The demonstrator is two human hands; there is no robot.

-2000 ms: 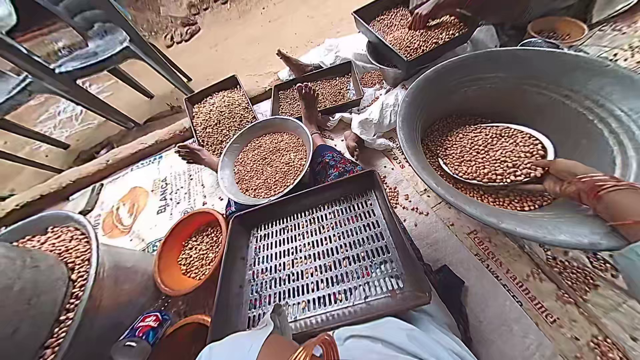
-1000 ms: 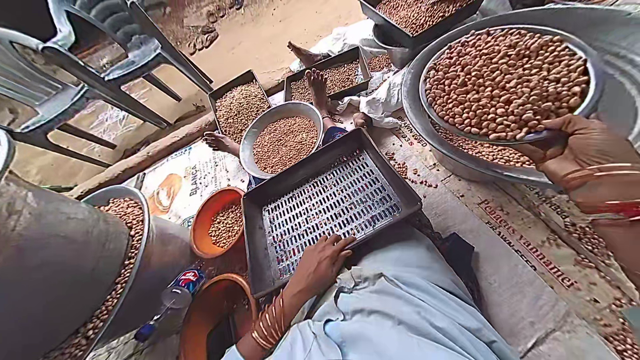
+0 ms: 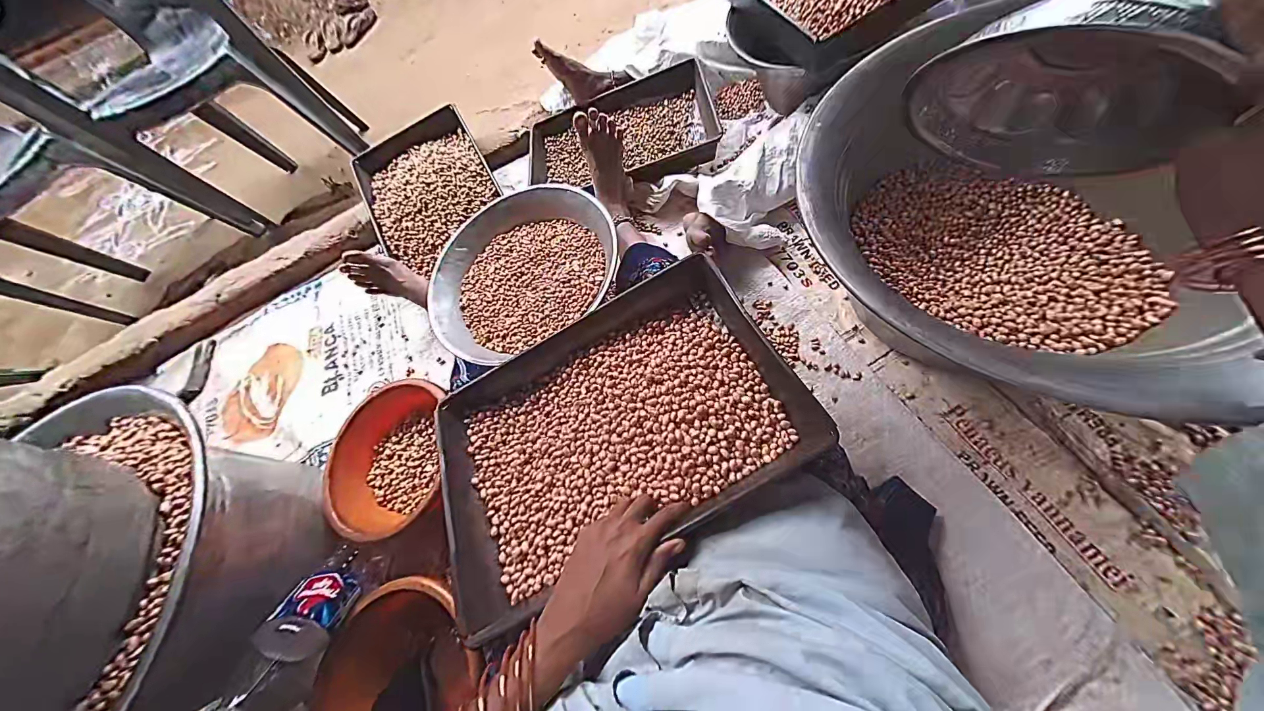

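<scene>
A dark rectangular tray (image 3: 632, 444) lies tilted over my lap, its slotted bottom covered by brown nuts or large seeds (image 3: 632, 415). Across its near rim rests my left hand (image 3: 617, 563), wearing bangles, fingers apart and fingertips at the nuts. At the right edge my right hand (image 3: 1220, 197) is dark and blurred, beside a round metal basin (image 3: 1066, 99) that stands tilted with no nuts visible in it; it appears to grip the basin's side, fingers mostly hidden. Below that basin, more nuts (image 3: 1007, 262) lie in a large metal tub (image 3: 839, 247).
A metal bowl (image 3: 449, 286), an orange bowl (image 3: 341, 484) and further trays (image 3: 370, 178) hold nuts beyond my tray. Another person's feet (image 3: 602, 158) are among them. At left are a metal vessel (image 3: 197, 474), a plastic bottle (image 3: 306, 612) and chairs (image 3: 188, 79). Nuts lie scattered on printed sacks (image 3: 987, 494).
The slotted tray, bare in both earlier frames, now holds nuts. The basin, full in my right hand one second ago, is now tilted over the tub without visible nuts.
</scene>
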